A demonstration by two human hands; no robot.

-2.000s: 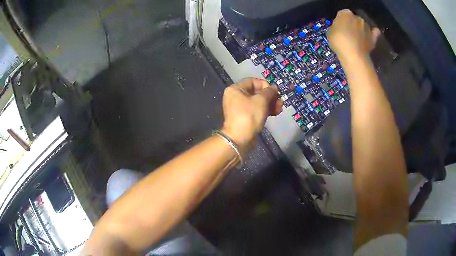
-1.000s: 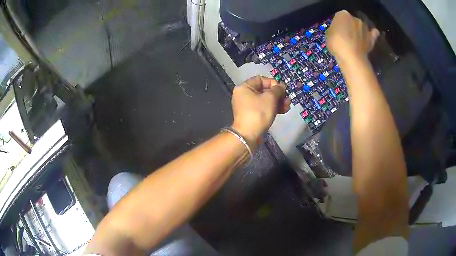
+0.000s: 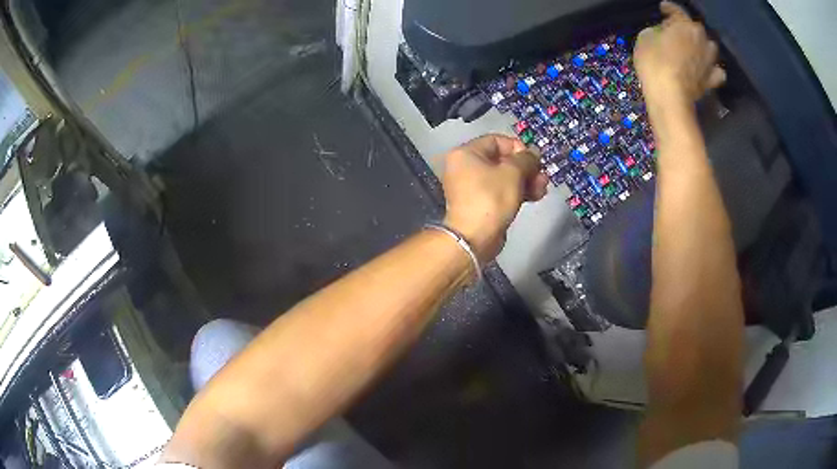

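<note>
A dark circuit board panel [image 3: 587, 128] with rows of small blue, red, green and white components lies tilted at the upper right. My left hand [image 3: 491, 188], wearing a thin bracelet, has thumb and fingers pinched at the panel's left edge. My right hand [image 3: 679, 59] is at the panel's upper right edge with most fingers curled and one extended. The hand hides that corner and much of its own contact with the panel.
Black rounded parts [image 3: 514, 23] border the panel above, right and below. A pale rail [image 3: 418, 128] runs along its left. A dark floor-like area lies left of my arms. A white surface with a brown stick [image 3: 32, 263] is at far left.
The panel and my left hand have shifted right. My right hand has moved right and slightly up, and one of its fingers is now extended.
</note>
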